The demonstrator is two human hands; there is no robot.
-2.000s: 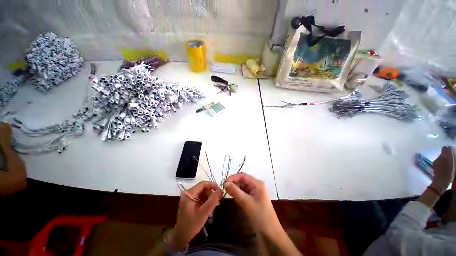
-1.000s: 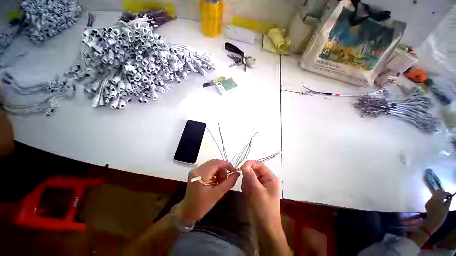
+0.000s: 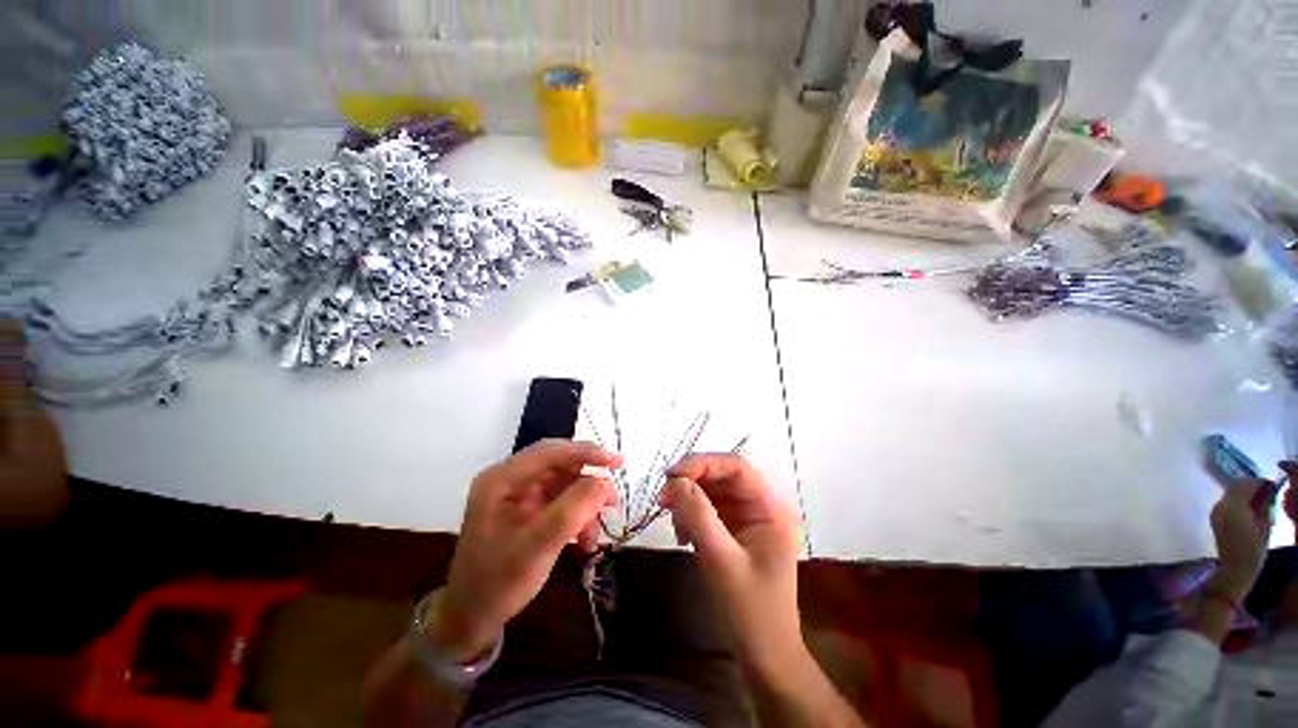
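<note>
Thin loose wires [image 3: 658, 462] of a cable harness fan upward between my hands at the table's front edge. My left hand [image 3: 541, 519] pinches at the left side of the fan with thumb and forefinger. My right hand [image 3: 719, 519] pinches wires on the right side. The wires meet low between the hands, and a pale cable end [image 3: 595, 605] hangs below over my lap. The exact wires in each pinch are too fine to tell. A black smartphone [image 3: 548, 413] lies behind my left hand, partly covered by it.
A large pile of white-grey harnesses [image 3: 363, 256] lies at the left, another bundle [image 3: 145, 131] behind. Keys [image 3: 658, 216], a small green-white card [image 3: 626, 282], a yellow tape roll [image 3: 570, 120] and a tote bag [image 3: 940, 150] stand or lie farther back. A grey-purple bundle [image 3: 1096, 289] and another person's hands [image 3: 1243, 526] are at the right.
My hands have moved apart, with the wires spread between them. My left hand has shifted left and now covers the phone's lower part. The camera view has tilted and shifted.
</note>
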